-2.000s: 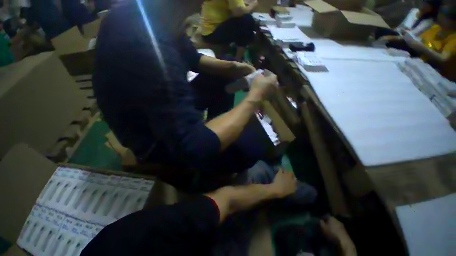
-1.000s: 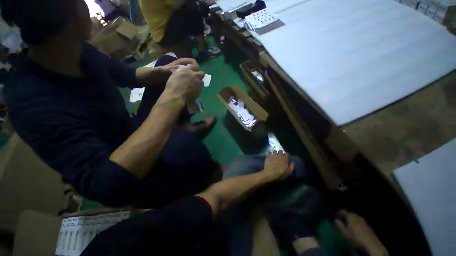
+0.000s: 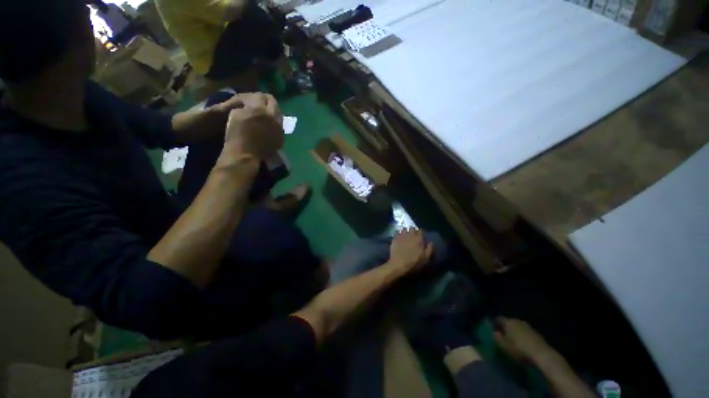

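My left hand (image 3: 410, 253) lies palm down over a knee in grey-blue trousers, fingers a little apart, with nothing clearly held. A bright silvery-white piece (image 3: 402, 218) shows just beyond its fingertips; whether they touch it is unclear. My right hand (image 3: 519, 339) hangs low at the lower right, dim and blurred, and its fingers are partly lost in shadow. A carton of white product boxes (image 3: 117, 376) stands at the lower left, partly hidden by my dark sleeve.
A seated person (image 3: 85, 194) on the left has both hands together. A narrow scrap box (image 3: 371, 161) with white pieces stands on the green floor (image 3: 323, 221). A table with foam sheets (image 3: 497, 78) runs along the right, bearing white printed pieces (image 3: 371, 36). A round cap (image 3: 609, 389) shows lower right.
The view has turned right and down, so the neighbour and carton shift left and the scrap box shows fully. My left hand stays on the knee. The neighbour's hands have drawn closer together.
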